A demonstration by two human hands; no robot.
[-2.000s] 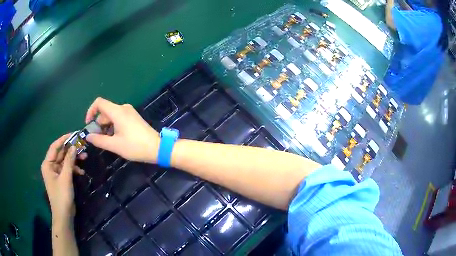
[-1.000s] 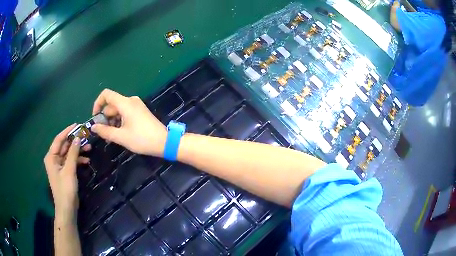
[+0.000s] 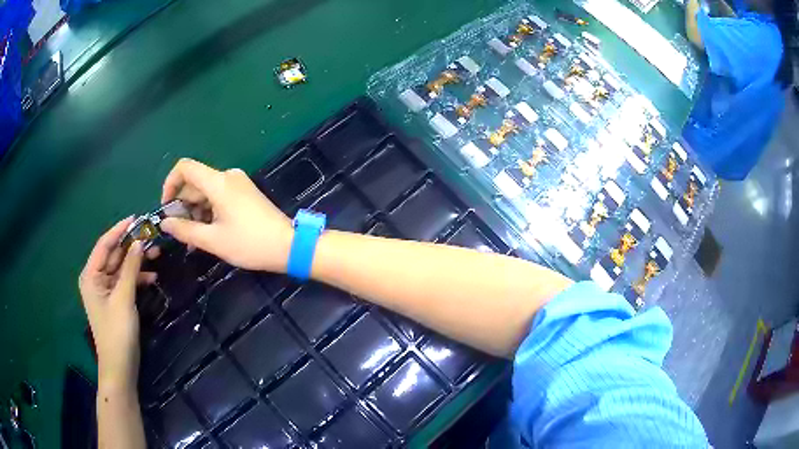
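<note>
My left hand [image 3: 114, 272] holds a small square unit [image 3: 143, 231] between thumb and fingers at the left, above the corner of the black blister tray [image 3: 302, 329]. The unit's inner side shows gold and silver. My right hand [image 3: 219, 215] pinches a flex cable part with a grey-white end [image 3: 175, 210] between thumb and forefinger, against the unit's upper right side. The fingertips hide where the two parts meet. A blue wristband [image 3: 306, 244] is on my right wrist.
A clear blister tray [image 3: 491, 180] with rows of orange and silver parts lies right of the black tray. An open unit [image 3: 291, 73] lies on the green bench beyond. Small dark pieces [image 3: 26, 395] lie lower left. A person in blue [image 3: 736, 88] is at upper right.
Both hands have moved slightly up and right since the earliest frame, still holding the parts together. The open unit on the bench has shifted slightly left in view since one second ago.
</note>
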